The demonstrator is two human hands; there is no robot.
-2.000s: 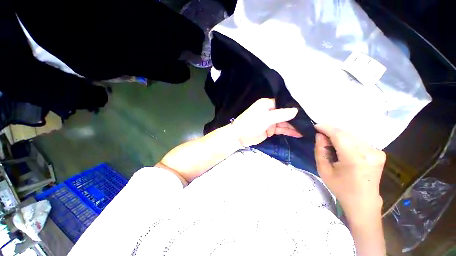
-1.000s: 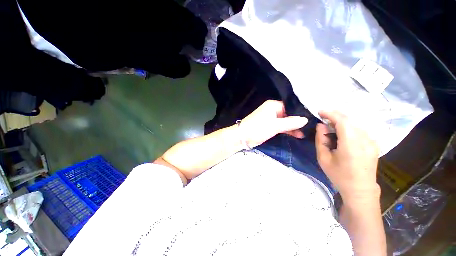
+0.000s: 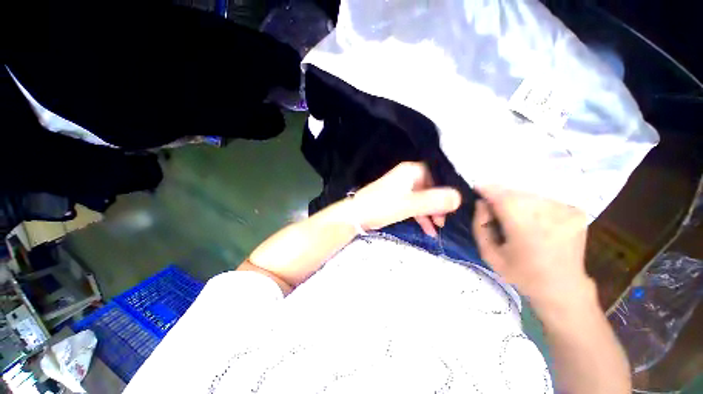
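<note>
The shiny white lining (image 3: 432, 69) is spread above my hands, with a small white label (image 3: 538, 104) on it. The black garment shell (image 3: 370, 146) lies below and left of the lining's edge. My left hand (image 3: 412, 198) holds the black edge between thumb and fingers. My right hand (image 3: 532, 235) is at the lining's lower edge, its thumb and fingertips pinched close together and slightly blurred. No needle or thread can be made out.
A large heap of black garments (image 3: 154, 69) is at upper left. A blue mesh crate (image 3: 158, 300) stands on the green floor (image 3: 223, 185) at lower left. A clear plastic bag (image 3: 663, 308) lies at lower right. Blue jeans (image 3: 455, 235) show under the work.
The view has shifted, so the floor and crate sit lower in it. My right hand has turned a little at the lining's edge. My left hand stays at the black edge.
</note>
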